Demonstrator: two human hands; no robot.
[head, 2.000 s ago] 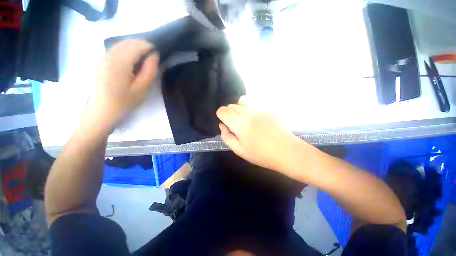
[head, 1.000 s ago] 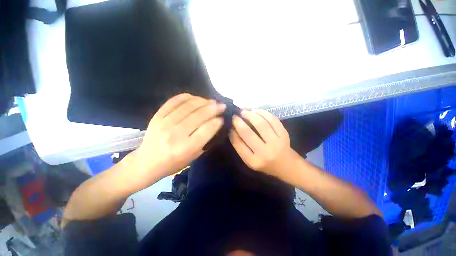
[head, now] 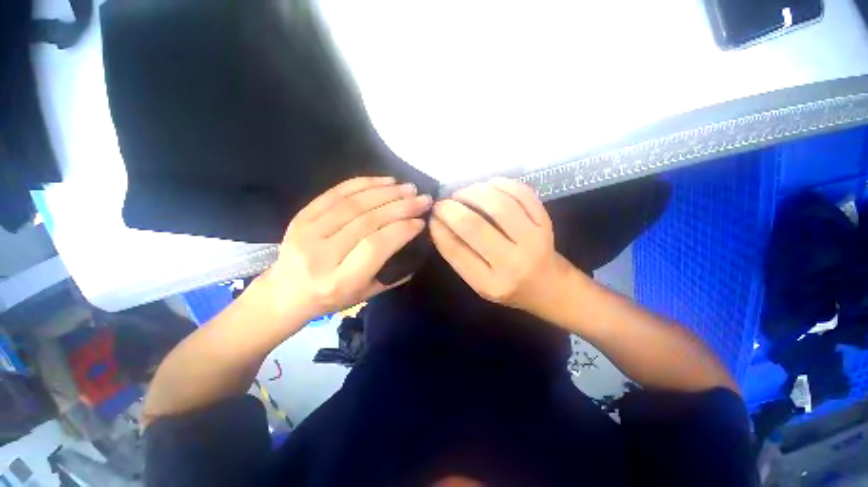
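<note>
A black garment piece (head: 228, 114) lies flat on the left part of the white table (head: 476, 86) and runs over its front edge. My left hand (head: 357, 243) is closed on the garment's edge at the table's front edge. My right hand (head: 495, 238) pinches the same edge just beside it, fingertips almost touching the left ones. Part of the black cloth hangs below the table edge to the right of my right hand. The cloth between the fingertips is mostly hidden by the fingers.
A smartphone (head: 761, 19) lies at the table's upper right, cut off by the picture's edge. A ruler strip (head: 666, 143) runs along the front edge. A blue crate (head: 700, 257) with black pieces (head: 814, 266) stands below right. More black cloth (head: 24, 105) hangs at the far left.
Two seconds ago my left hand was over the cloth, away from the right hand; now both hold the edge together. The cloth is spread wider. The view has shifted, and the snips have left the picture.
</note>
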